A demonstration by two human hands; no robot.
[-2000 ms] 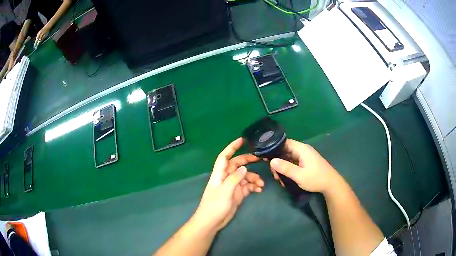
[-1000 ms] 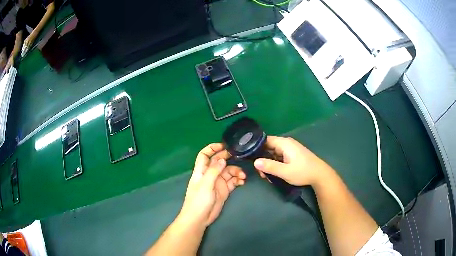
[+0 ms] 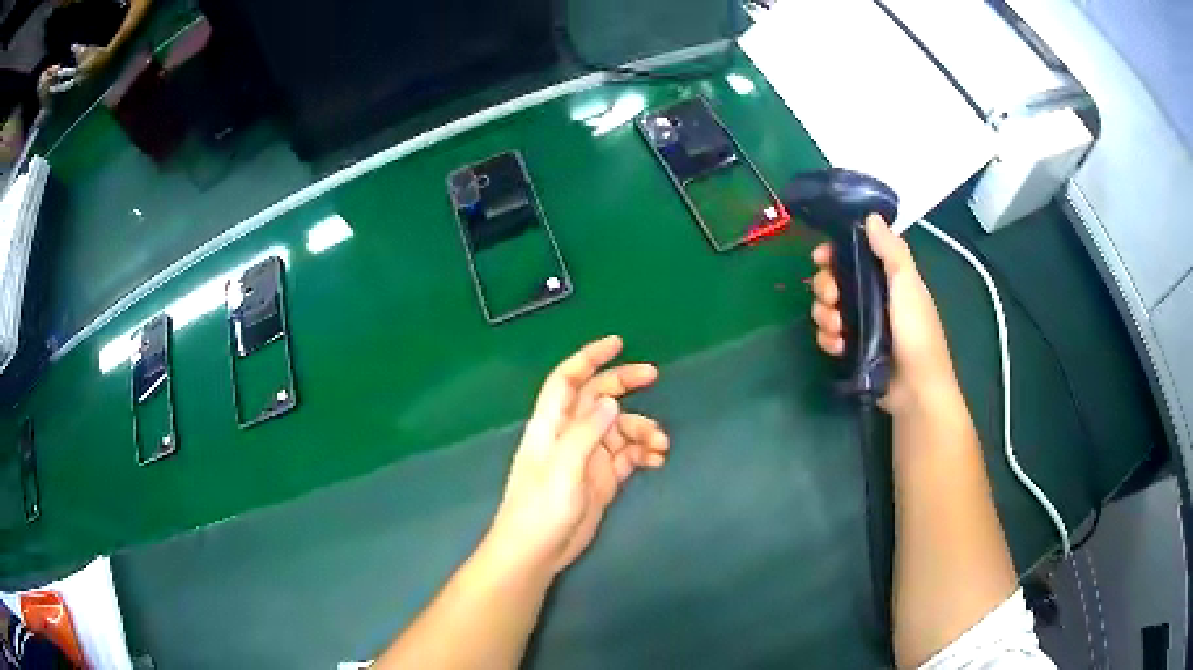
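My right hand (image 3: 883, 314) is closed round the grip of a black handheld scanner (image 3: 844, 203), its head pointing left. Red light from it falls on the lower end of the nearest phone frame (image 3: 708, 170), by a small white code label (image 3: 771, 212). That frame lies on the shiny green belt. A second phone frame (image 3: 504, 236) lies to its left, with its label at the near end. My left hand (image 3: 576, 458) is empty, palm turned inward with fingers apart, above the edge between belt and duller mat.
More phone frames (image 3: 260, 343) lie along the belt to the left. A white sheet (image 3: 870, 98) and a white device (image 3: 1034, 168) are at upper right. A white cable (image 3: 1005, 380) curves down the right. A black panel (image 3: 406, 59) stands behind. Another person's hand shows at upper left.
The scanner has moved right and away from my left hand, turned sideways, and its red light now shows. A frame has come into view on the right of the belt. The dark reflection on the sheet is gone.
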